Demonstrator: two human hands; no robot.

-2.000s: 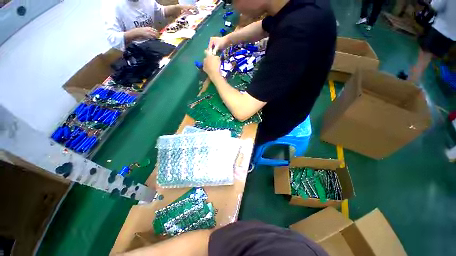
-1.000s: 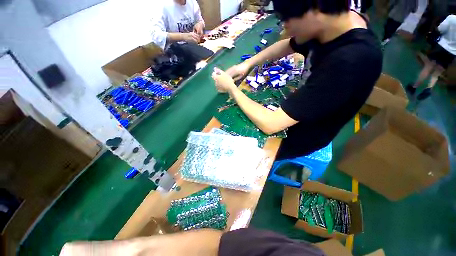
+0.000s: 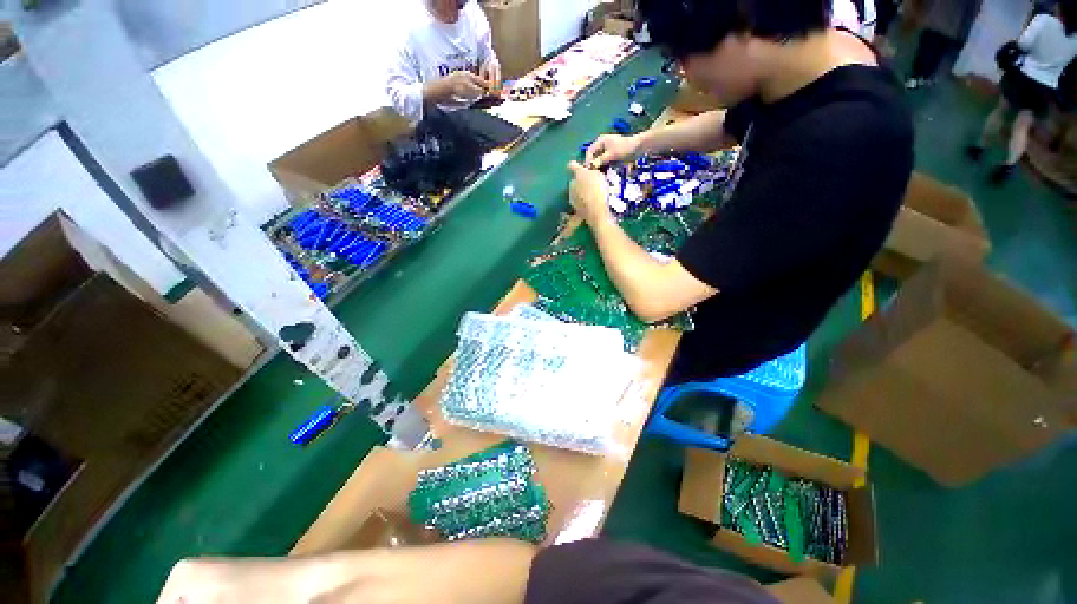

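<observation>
My right forearm [image 3: 378, 572] crosses the bottom of the view, with a dark sleeve at its right. Only the edge of my right hand [image 3: 189, 584] shows at the bottom left, cut off by the frame, so its fingers are hidden. My left hand is not in view. A blue battery pack [image 3: 313, 425] with wires lies on the green conveyor belt [image 3: 242, 490] at the left. Green PCB panels [image 3: 482, 493] lie on the wooden bench [image 3: 343, 510] just beyond my forearm. A bubble-wrap packet [image 3: 543, 380] lies behind them.
A chipped white post [image 3: 284, 289] rises at the left. A person in black [image 3: 803, 212] sits at the bench beside heaped blue packs [image 3: 667, 183]. Another person [image 3: 443, 65] works across the belt. Cartons [image 3: 779, 507] stand on the floor at the right.
The view has swung left. The pack by the post shows further along the belt. Another blue pack now lies on the belt near the seated person's hands. My forearm stays across the bottom.
</observation>
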